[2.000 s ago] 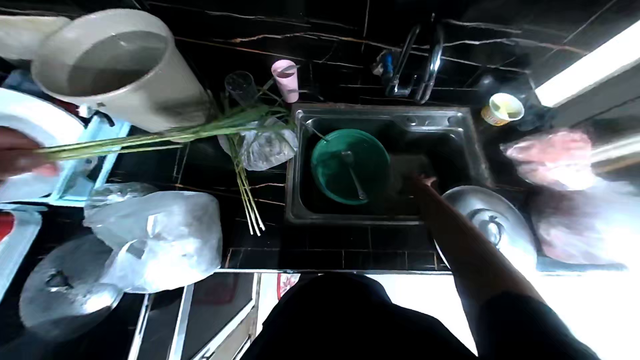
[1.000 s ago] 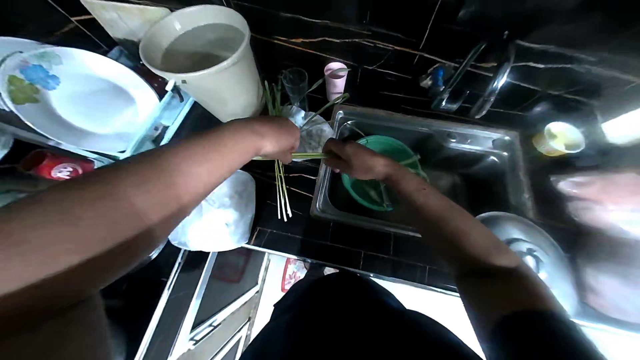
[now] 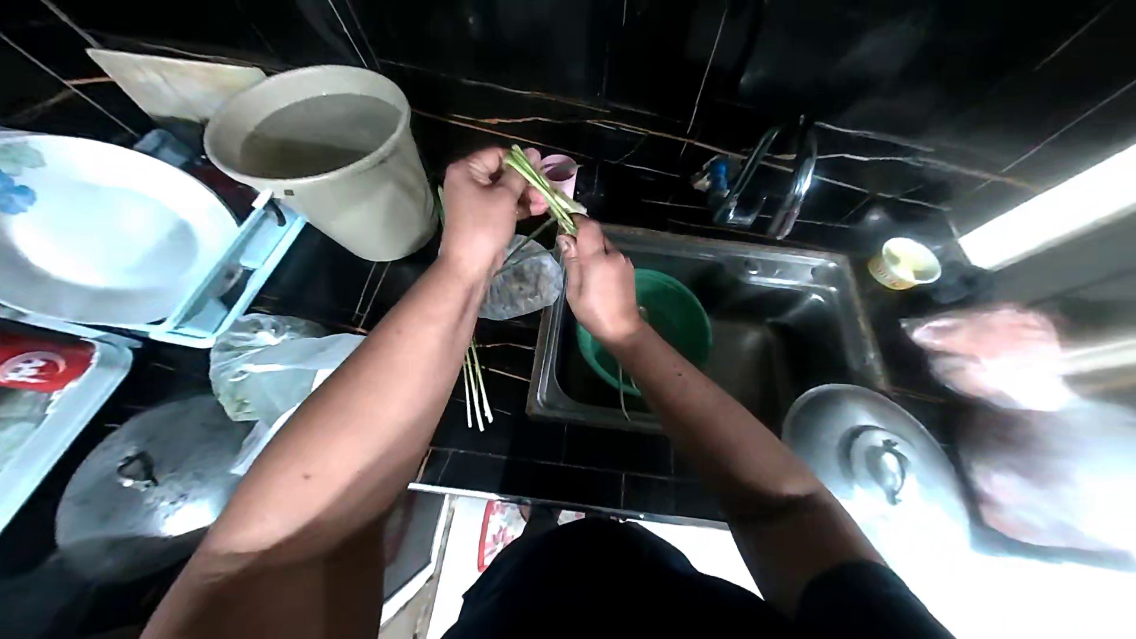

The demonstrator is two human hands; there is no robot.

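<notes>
A small bundle of green vegetable stems [image 3: 543,185] is held between my two hands, above the sink's left rear corner. My left hand [image 3: 486,200] grips its upper end, beside a pink cup [image 3: 560,170]. Around the lower end, my right hand [image 3: 596,271] has its fingers closed. More pale stems [image 3: 477,390] lie on the black counter, partly hidden behind my left forearm. A clear plastic bag [image 3: 524,282] sits just under the hands. In the sink, a green plastic basin [image 3: 679,324] is partly covered by my right hand and forearm.
A bucket of water [image 3: 404,191] stands back left, near a dish rack [image 3: 200,306] with a large white plate [image 3: 98,240]. Metal lids lie left [image 3: 151,497] and right [image 3: 874,453]. The faucet [image 3: 785,182] rises behind the steel sink [image 3: 710,244]; a small tub [image 3: 905,264] stands right.
Two seconds ago my left hand held long stems at the far left and my right hand was over the sink. Both hands have come together, and since one second ago have moved up toward the pink cup.
</notes>
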